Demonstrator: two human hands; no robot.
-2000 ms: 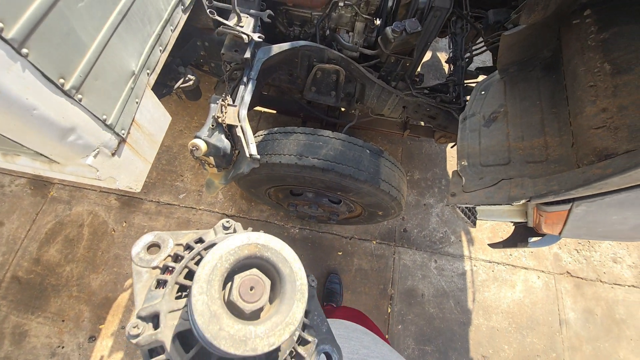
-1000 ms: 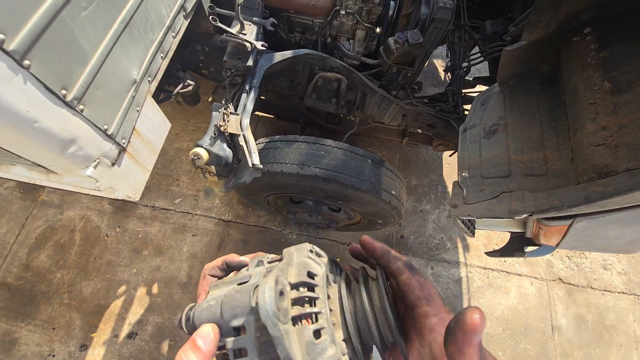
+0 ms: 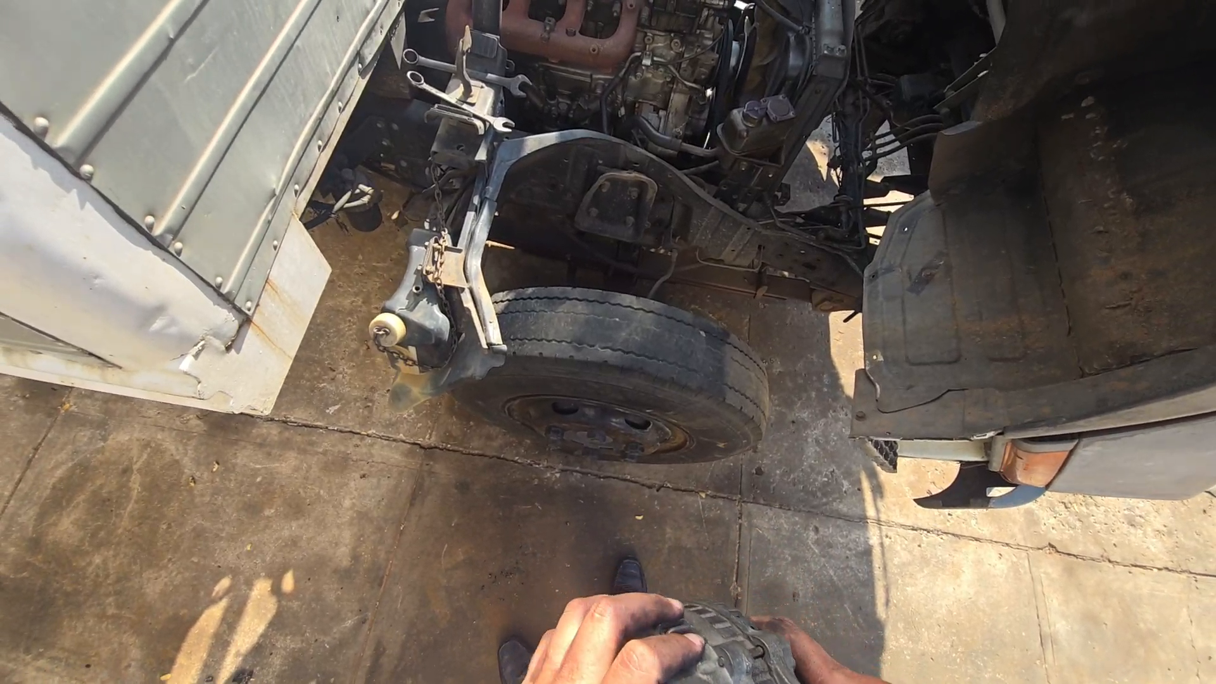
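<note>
At the bottom edge of the head view, an alternator (image 3: 730, 646) with a metal housing shows only in part. My left hand (image 3: 608, 641) lies over its left side with the fingers curled on the housing. On the other side, my right hand (image 3: 812, 651) holds it, mostly cut off by the frame's edge. The alternator's pulley is not in view. Beyond the hands stands a truck's front wheel with a worn tire (image 3: 627, 351). An engine (image 3: 627, 66) with a rusty-red manifold shows at the top.
Combination wrenches (image 3: 465, 90) lie on a bracket left of the engine. Below them a chain (image 3: 437, 261) hangs beside a plastic reservoir with a cream cap (image 3: 388, 330). A ribbed metal truck body (image 3: 190, 114) rises at left, a tilted cab (image 3: 1007, 247) at right. Shoes (image 3: 629, 576) stand on concrete.
The alternator was larger in view with its pulley showing; it has been turned and is now lower, at the bottom edge. My right hand, spread beside the pulley one second ago, is mostly out of frame.
</note>
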